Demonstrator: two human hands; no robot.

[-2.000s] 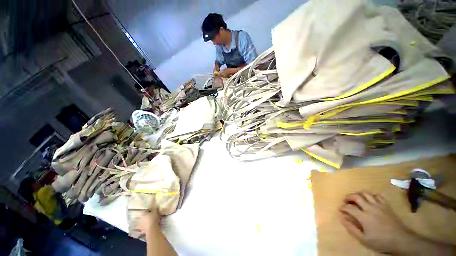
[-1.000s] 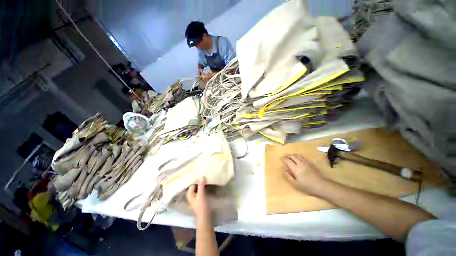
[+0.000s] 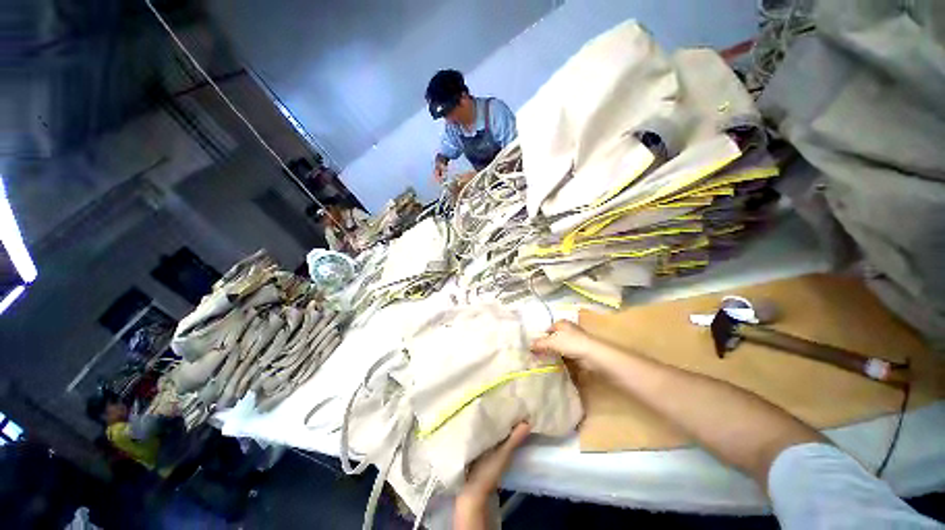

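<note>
A beige bag body with a yellow edge strip and loose strap loops lies at the table's front edge, left of the tan board. My left hand holds its lower edge, thumb on top and fingers hidden beneath. My right hand is at its upper right corner with the fingers closed on the cloth. The hammer lies on the board, its dark head beside a small white piece. A black cord hangs by the handle end.
A stack of bag bodies with yellow edges stands behind the board, straps at its left. A grey-beige heap rises at right. Folded bag bodies lie at the table's left. A person in a dark cap works across the table.
The bag body has come right from the left pile to beside the board. My right hand has left the board and taken hold of the bag's upper corner.
</note>
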